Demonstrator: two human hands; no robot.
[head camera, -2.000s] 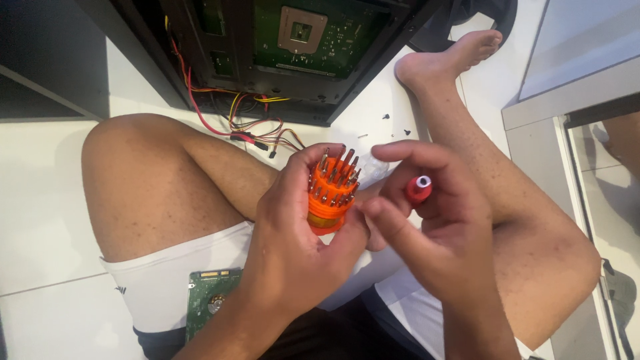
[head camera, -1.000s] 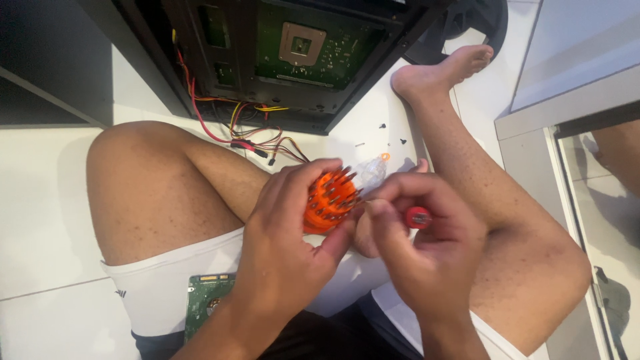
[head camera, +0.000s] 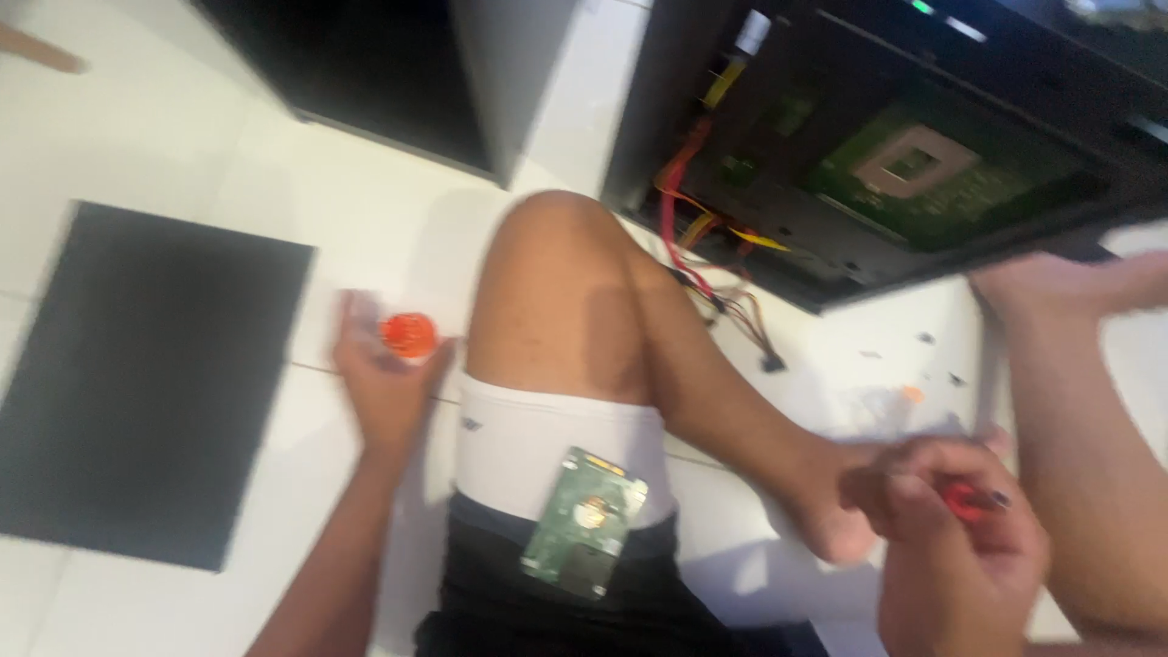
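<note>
My left hand (head camera: 388, 374) is low over the white tiled floor, left of my bent knee, its fingers around the orange screwdriver bit holder (head camera: 409, 336). Blur hides whether the holder touches the floor. In my right hand (head camera: 958, 538), at the lower right, is the red screwdriver handle (head camera: 969, 502); its socket end points right. Whether a bit sits between finger and thumb cannot be made out. A bare hard drive (head camera: 589, 522), its green circuit board facing up, lies on my thigh across the shorts.
The open black computer case (head camera: 821, 265) stands at the upper right, with loose cables (head camera: 707, 283) spilling out. A dark flat panel (head camera: 160, 383) lies at left. Another black cabinet (head camera: 365, 73) is at the top. Small screws (head camera: 956, 379) lie near my foot.
My left hand has moved left with the bit holder, away from my right hand, to beyond my knee. My right hand still holds the red handle. The view has swung left.
</note>
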